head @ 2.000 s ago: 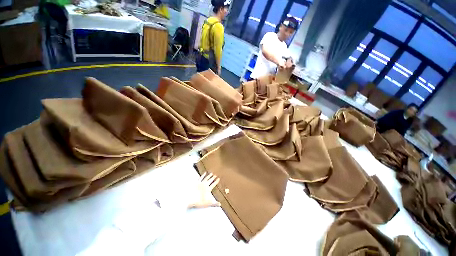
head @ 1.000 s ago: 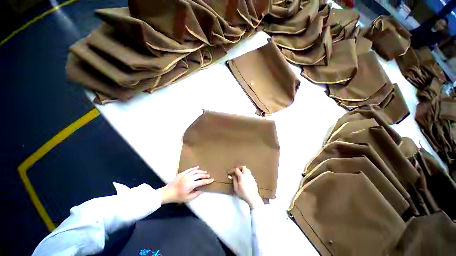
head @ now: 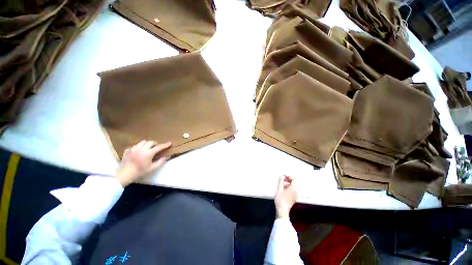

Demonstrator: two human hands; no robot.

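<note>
A brown bag panel [head: 163,103] lies on the table in front of me, its hemmed edge towards me. A small pale fitting [head: 186,135] shows near that edge. My left hand [head: 142,159] rests on the panel's near left corner, fingers spread over the hem; its thumb is hard to see. My right hand [head: 285,192] is off the panel to the right, over the table's near edge, with its fingers curled in and nothing visible in them.
Another brown panel [head: 171,20] lies beyond. Fanned stacks of brown pieces [head: 305,116] stand to the right, with more pieces [head: 393,119] farther right. A brown pile [head: 36,57] is at the far left. A red and brown item [head: 336,243] is below the table edge.
The view has turned down and to the right. My right hand has left the panel's hem and moved right. My left hand stays at the panel's near left part.
</note>
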